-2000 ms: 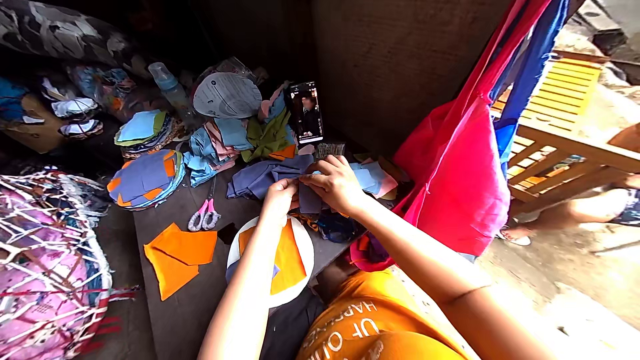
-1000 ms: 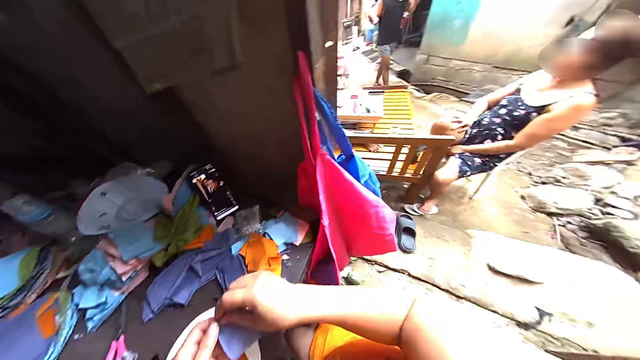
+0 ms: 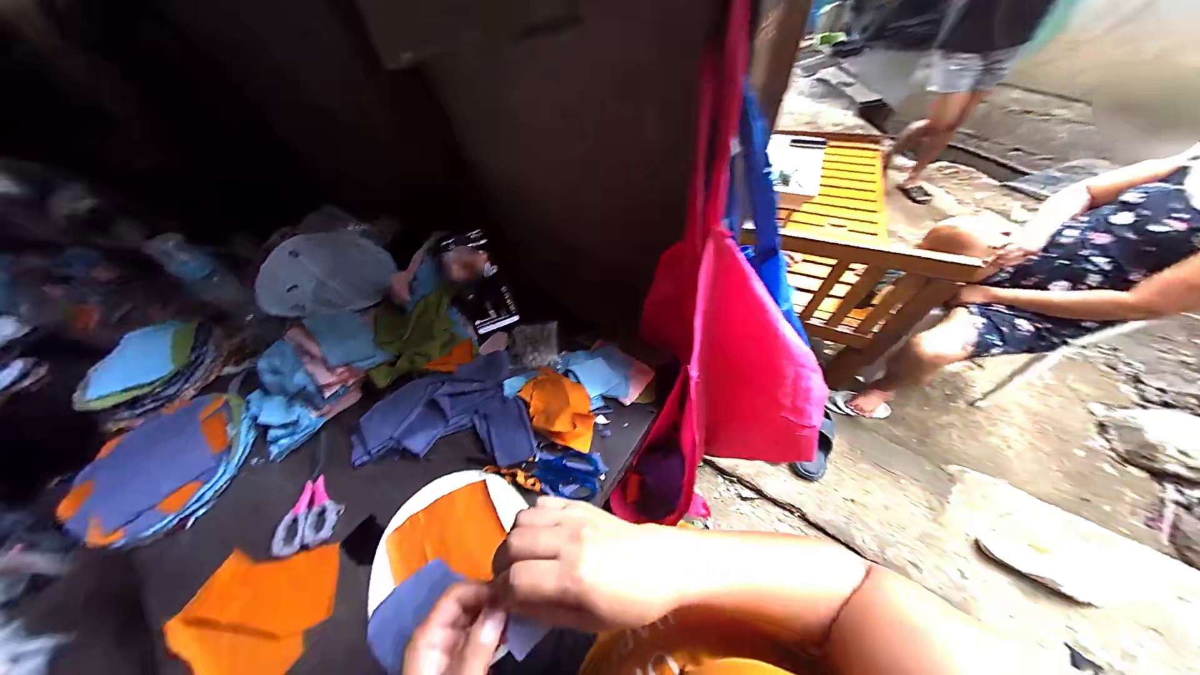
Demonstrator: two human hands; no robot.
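Note:
My left hand (image 3: 457,630) and my right hand (image 3: 583,564) meet at the bottom centre, fingers closed on a piece of blue-grey fabric (image 3: 410,609). Beneath them lies a round white piece (image 3: 386,536) with an orange fabric patch (image 3: 448,532) on it. Left of it rest pink-handled scissors (image 3: 307,517) and folded orange fabric (image 3: 255,609). Behind, blue-grey cloth (image 3: 436,412) and an orange scrap (image 3: 560,409) lie crumpled. The fingertips of my right hand are partly hidden.
Stacked round patchwork pieces (image 3: 155,469) lie at left, a phone-like device (image 3: 478,281) stands behind the scraps. Pink bags (image 3: 755,356) hang at the table's right edge. Beyond are a wooden bench (image 3: 872,272), a seated person (image 3: 1078,272) and a standing person (image 3: 975,66).
The view has swung to the right. My hands have come from over the scraps to the round white piece. An orange scrap now lies on the blue-grey cloth.

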